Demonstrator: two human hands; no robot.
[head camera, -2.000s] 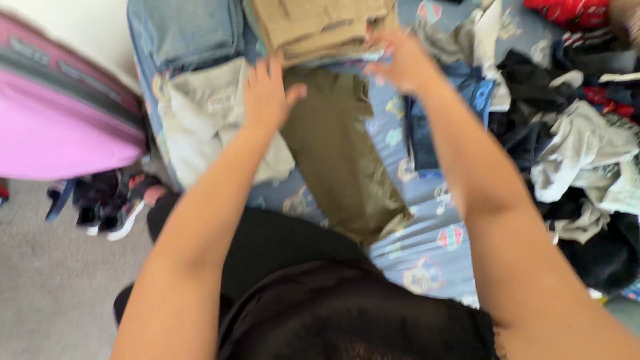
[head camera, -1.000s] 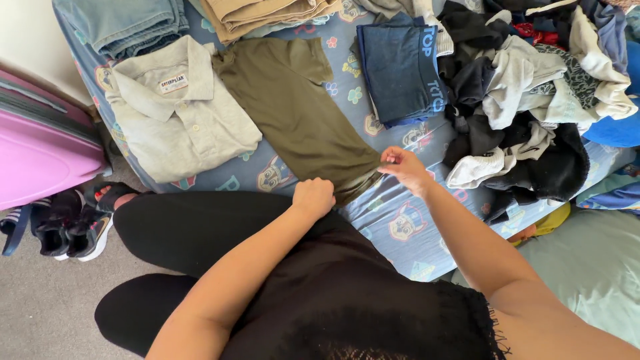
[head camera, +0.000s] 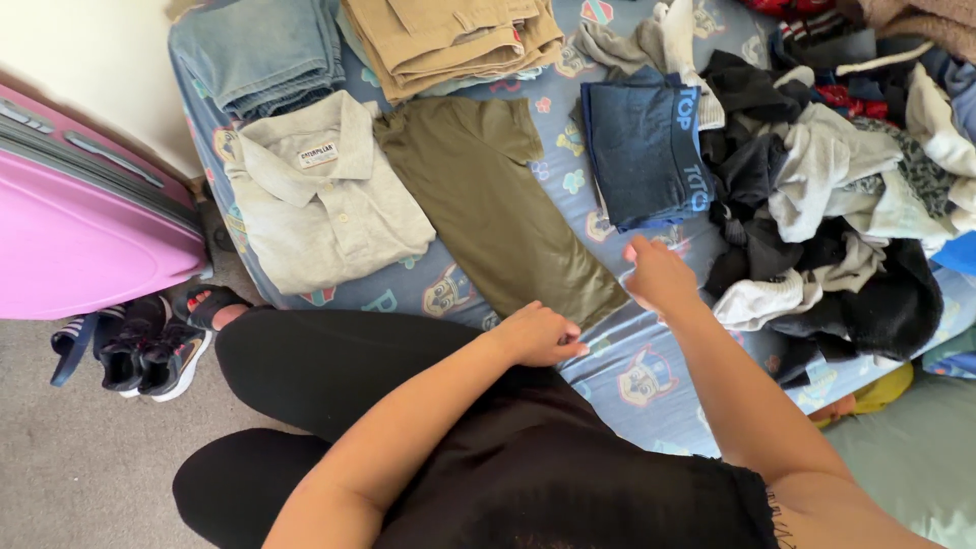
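Note:
An olive-green short-sleeved shirt (head camera: 503, 206), folded lengthwise, lies flat on the patterned bed sheet (head camera: 648, 381). At its lower edge is my left hand (head camera: 540, 335), fingers loosely curled; whether it touches the cloth I cannot tell. My right hand (head camera: 659, 276) is just right of the shirt's lower corner, with curled fingers and no cloth visible in them. A folded light grey polo shirt (head camera: 328, 198) lies to the left of the olive one. Beyond them are folded blue jeans (head camera: 263, 53) and a stack of tan trousers (head camera: 457, 38). Folded dark blue boxer briefs (head camera: 644, 149) lie above my right hand.
Loose socks and dark clothes (head camera: 823, 175) are heaped at the right. A pink hard-shell suitcase (head camera: 91, 221) stands at the left, with black trainers (head camera: 156, 354) on the carpet (head camera: 84, 465) near it. A grey-green pillow or cushion (head camera: 907, 450) is at the lower right.
Both hands have come down from the tan stack to the olive shirt's lower edge. A second ago my right hand pinched its lower corner; now that hand is off the cloth.

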